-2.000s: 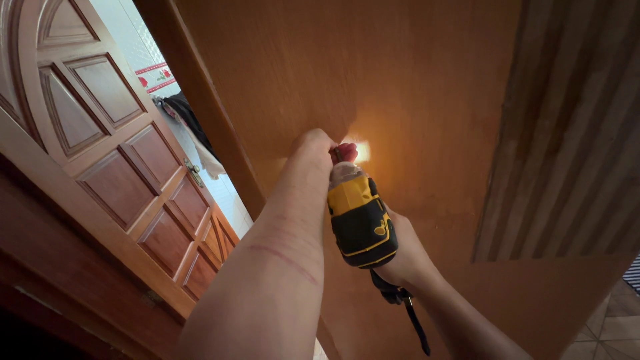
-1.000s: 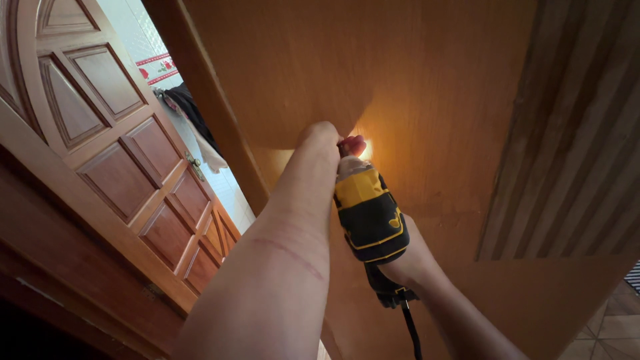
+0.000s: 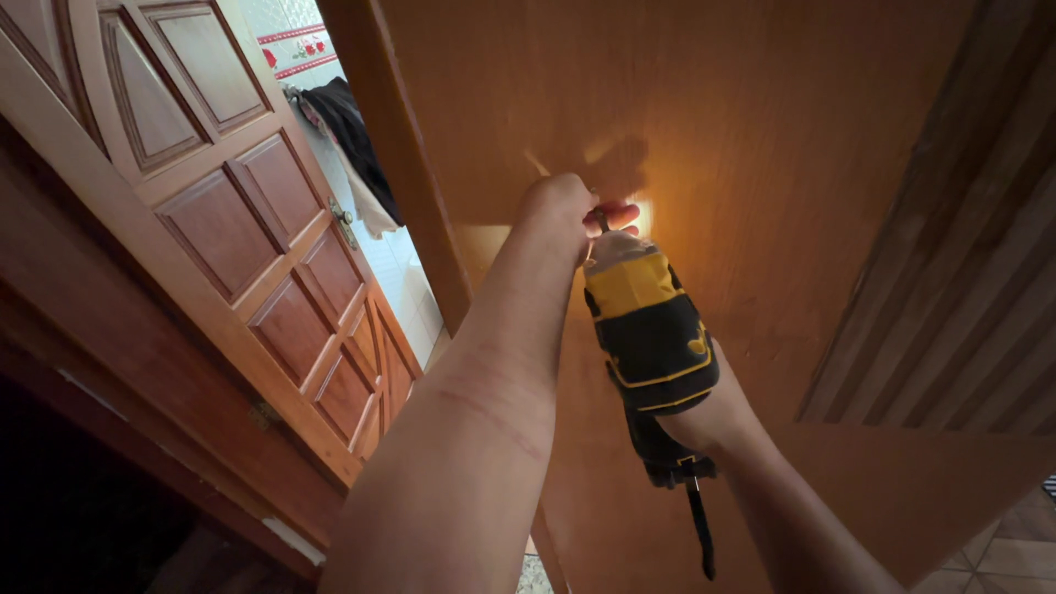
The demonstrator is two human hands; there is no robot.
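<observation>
My right hand (image 3: 701,421) grips the handle of a yellow and black cordless drill driver (image 3: 652,330), whose nose points up at a brown wooden panel (image 3: 742,107). At the nose, a thin metal bit (image 3: 603,221) runs between the fingers of my left hand (image 3: 577,206). Those fingers are bent around the bit close to the panel; whether they also hold a screw is hidden. The tool's lamp lights the wood beside the fingertips. A black strap (image 3: 700,528) hangs from the drill's base.
To the left stands a panelled wooden door (image 3: 239,198) with a metal handle (image 3: 341,216). Dark and light cloths (image 3: 355,148) hang beyond it by a tiled wall (image 3: 301,49). A ribbed panel (image 3: 949,272) is on the right, with floor tiles (image 3: 1006,536) below.
The fingers of my left hand have spread somewhat at the drill's nose, and the bit between them shows more plainly. My right hand keeps its hold on the drill.
</observation>
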